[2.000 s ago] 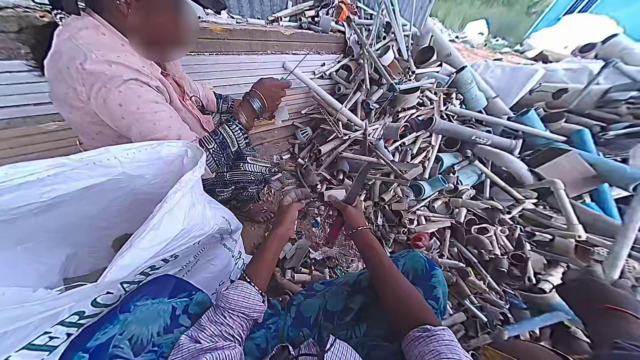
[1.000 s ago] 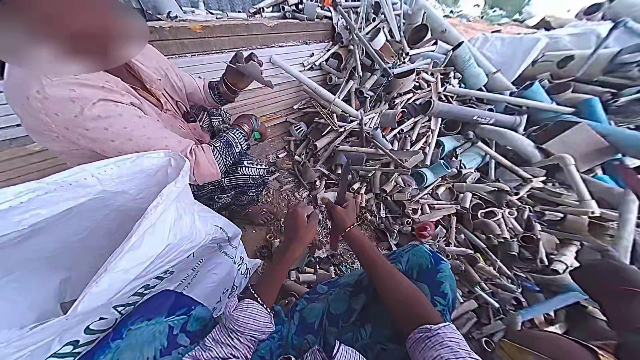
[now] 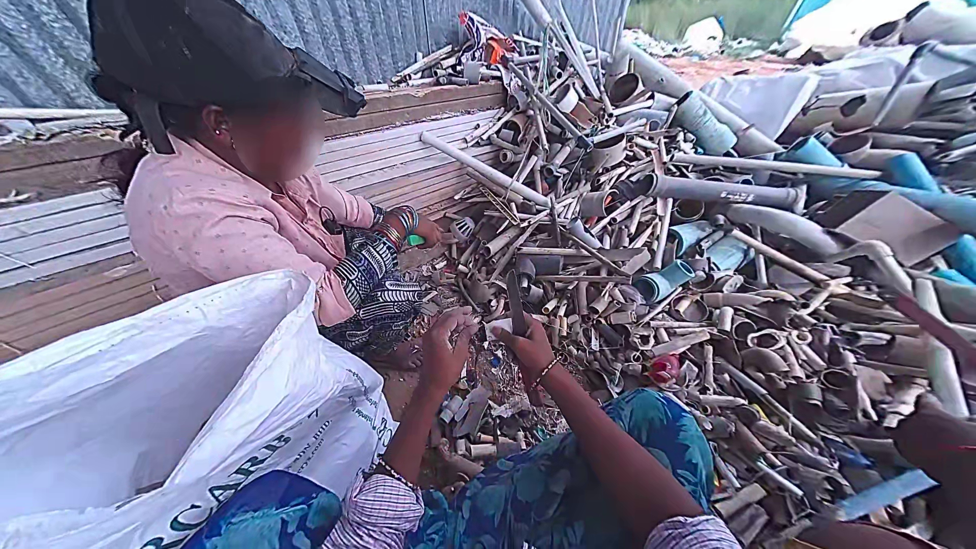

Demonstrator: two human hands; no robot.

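Observation:
My right hand [image 3: 528,347] is closed around a long dark flat-bladed tool [image 3: 516,303], its blade pointing up and away from me; the exact kind cannot be told. A small pale piece [image 3: 499,326] shows between the hands, by my right thumb. My left hand [image 3: 448,349] is raised just to the left, fingers curled, and whether something small is in it cannot be told. Beneath both hands lie short cut pieces of plastic pipe [image 3: 476,408] on littered ground. Beyond them spreads a heap of scrap pipes and fittings [image 3: 610,297].
A large white woven sack [image 3: 252,396] stands open at my left. Behind it a co-worker in a pink shirt [image 3: 229,221] sits, a hand near a green item [image 3: 415,240]. Stacked long boards [image 3: 396,160] lie behind. Long grey and blue pipes [image 3: 724,191] stick out at right.
The co-worker's raised hand has come down toward the pile. My left hand has opened somewhat from a tighter curl, while my right still holds the bladed tool. The view has tilted up and left.

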